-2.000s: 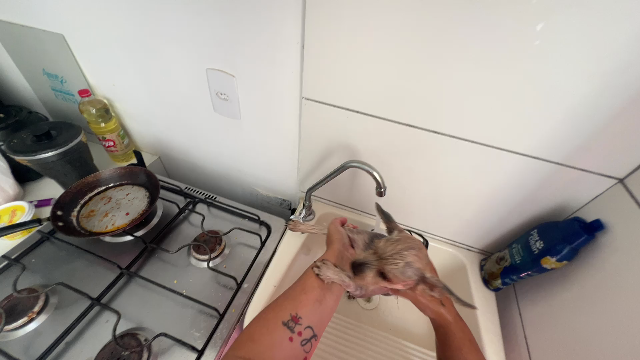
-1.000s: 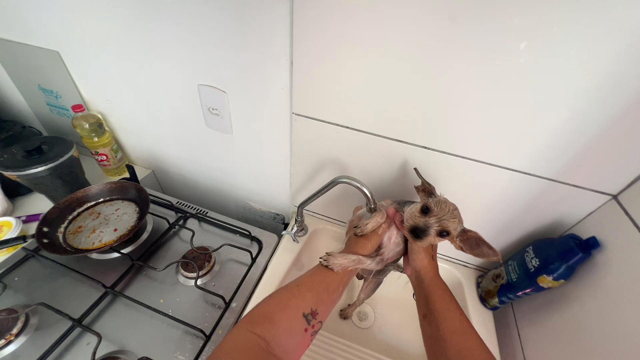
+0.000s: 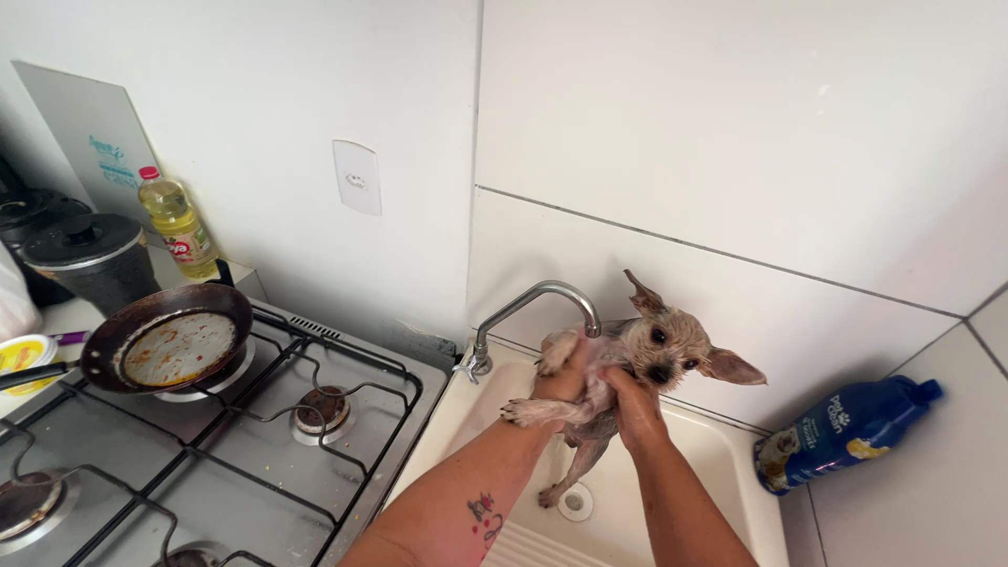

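Note:
A small wet dog (image 3: pixel 587 429) is held upright under a curved metal faucet (image 3: pixel 543 291), over a cream laundry sink (image 3: pixel 709 465). My left hand (image 3: pixel 568 382) holds its body just under the spout, with a front leg draped over my wrist. My right hand (image 3: pixel 634 398) presses on its chest, below the head. The dog's head is tilted to the right, its face toward me. A hind leg hangs down beside the drain (image 3: pixel 576 502). Most of my left fingers are hidden behind the dog. Whether water is running cannot be told.
A blue pet shampoo bottle (image 3: pixel 843 433) leans against the wall on the sink's right rim. Left of the sink stands a gas stove (image 3: pixel 260 472) with a worn frying pan (image 3: pixel 181 339). An oil bottle (image 3: pixel 179 224), a lidded dark pot (image 3: pixel 90 260) and a plastic tub (image 3: pixel 27 362) stand beyond.
Two seconds ago the dog's head was lowered over my right arm; it then came up to face me. Since one second ago, my right hand has moved onto the dog's chest.

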